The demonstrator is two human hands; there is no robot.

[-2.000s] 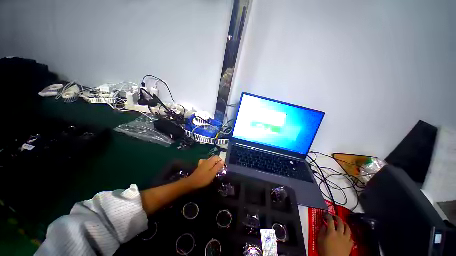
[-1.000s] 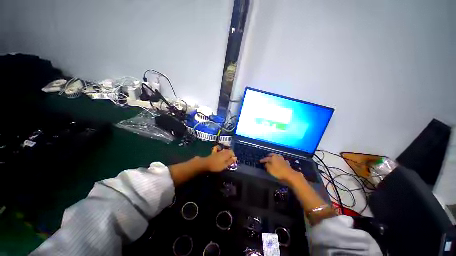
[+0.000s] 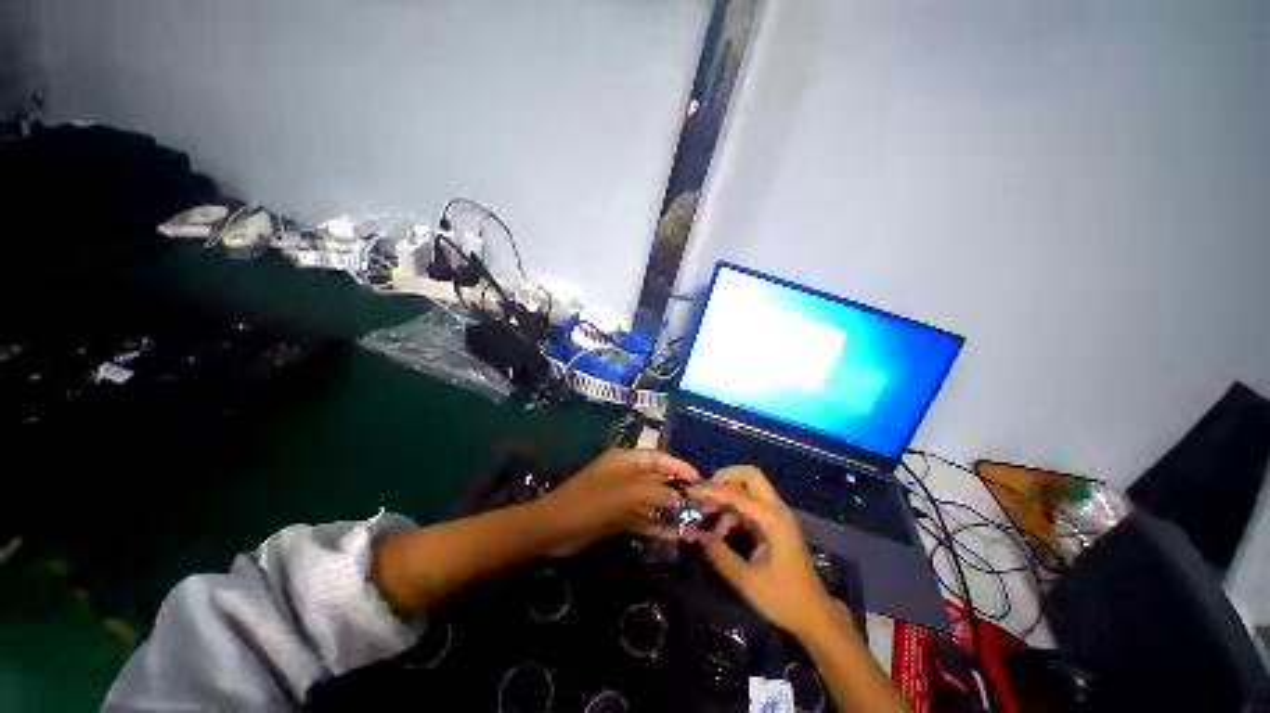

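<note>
My left hand (image 3: 623,497) and my right hand (image 3: 763,546) meet in front of the laptop (image 3: 822,365), above the black foam tray (image 3: 585,655). A small shiny watch unit (image 3: 687,513) is between the fingertips of both hands; its far side is hidden by the fingers. The tray holds several round units with thin bright rims. A white label slip (image 3: 769,695) lies on the tray at the bottom edge. The laptop is open, its screen bright blue with a white window.
White and black cables (image 3: 404,258) lie along the wall. A clear plastic bag (image 3: 439,353) is on the green surface. A second dark tray (image 3: 153,369) is far left. A red sheet (image 3: 915,666) and a large black device (image 3: 1163,613) are at the right.
My right hand has moved from the mouse area to the keyboard, then to the unit beside my left hand. The left hand has come off the laptop's left edge. The green patch on the screen is gone.
</note>
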